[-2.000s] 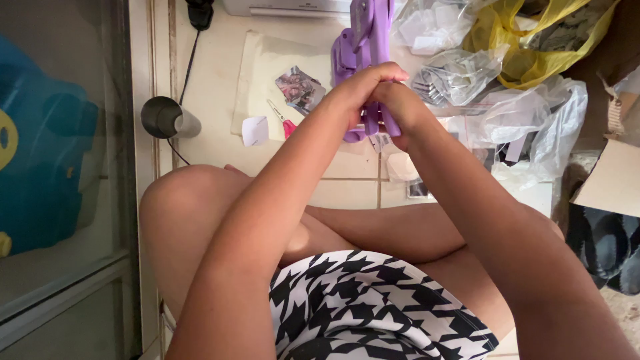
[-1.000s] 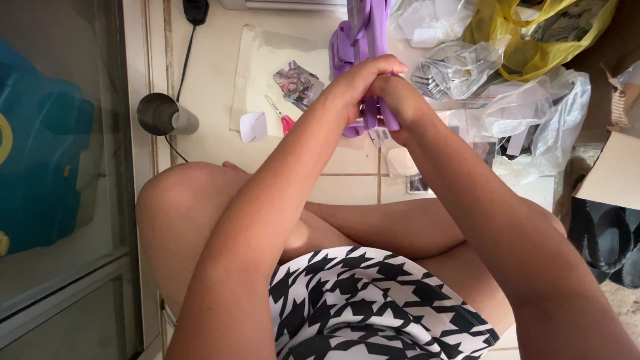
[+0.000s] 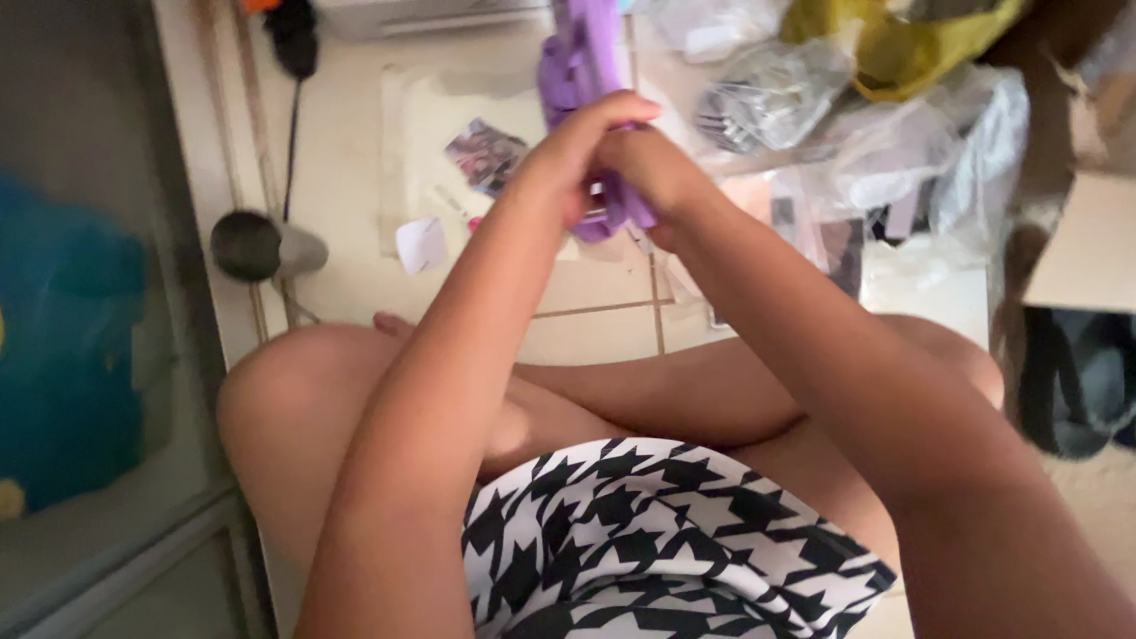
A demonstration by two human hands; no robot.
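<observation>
A purple plastic hand press tool [image 3: 587, 67] is upright at the top centre of the view, its lower end between my hands. My left hand [image 3: 572, 155] is closed around it, fingers reaching over toward the other hand. From the right, my right hand [image 3: 652, 169] also grips it, and the two hands touch. Their exact finger placement is partly hidden. Left of the tool, a printed picture piece [image 3: 485, 157] lies on a pale translucent sheet [image 3: 399, 106]. A small white paper piece [image 3: 420, 245] lies near that sheet's lower left edge. Something small and pink shows beside my left forearm.
Clear plastic bags [image 3: 772, 98] and a yellow plastic bag [image 3: 914, 53] lie at the upper right. A dark-mouthed cup [image 3: 247, 246] lies by the door frame at left, near a black cable [image 3: 293, 151]. Cardboard [image 3: 1087, 244] and dark shoes [image 3: 1074, 382] are at far right.
Both hands stay clasped on the purple tool. The view has shifted slightly and is more blurred; nothing else has plainly changed.
</observation>
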